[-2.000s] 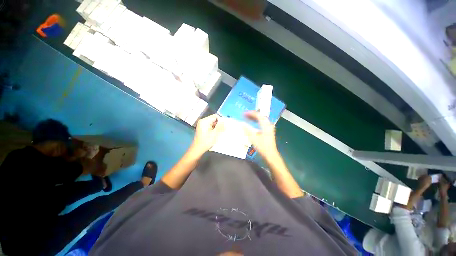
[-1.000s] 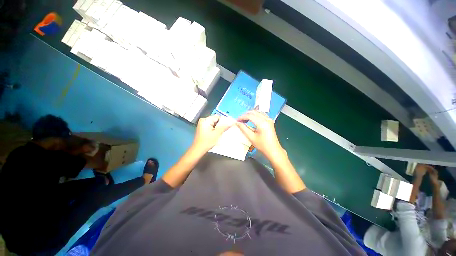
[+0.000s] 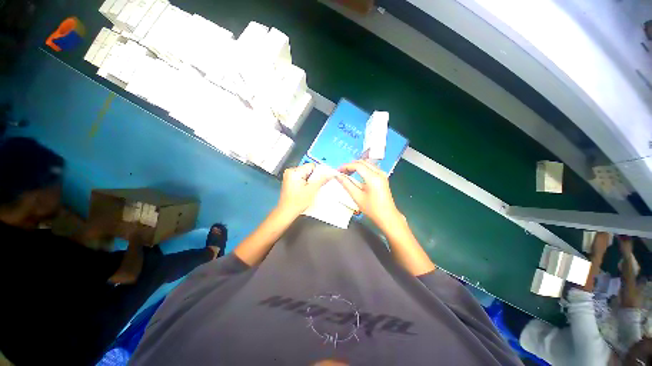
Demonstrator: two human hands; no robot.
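Note:
My left hand (image 3: 297, 189) and my right hand (image 3: 369, 189) meet over the near edge of a blue scale (image 3: 337, 137). Both hold a flat white sheet (image 3: 330, 204) between thumb and fingers, close to my shirt. The fingertips of the two hands nearly touch at the sheet's upper edge; whether a sticker is pinched there is too small to tell. A narrow white carton (image 3: 377, 135) lies on the scale's right half, just beyond my right fingers. The scale's near edge is mostly hidden by the sheet and hands.
Stacked white boxes (image 3: 207, 86) stand left of the scale, with an orange-and-blue object (image 3: 66, 34) at their far end. Loose white boxes (image 3: 549, 176) lie to the right. A person at left bends by an open brown carton (image 3: 174, 216). Another person's arms show at right. A white shelf (image 3: 500, 64) overhangs.
My hands came together at the sheet's upper edge and since then have barely moved. The person at left has shifted lower and left of the brown carton, whose white contents now show.

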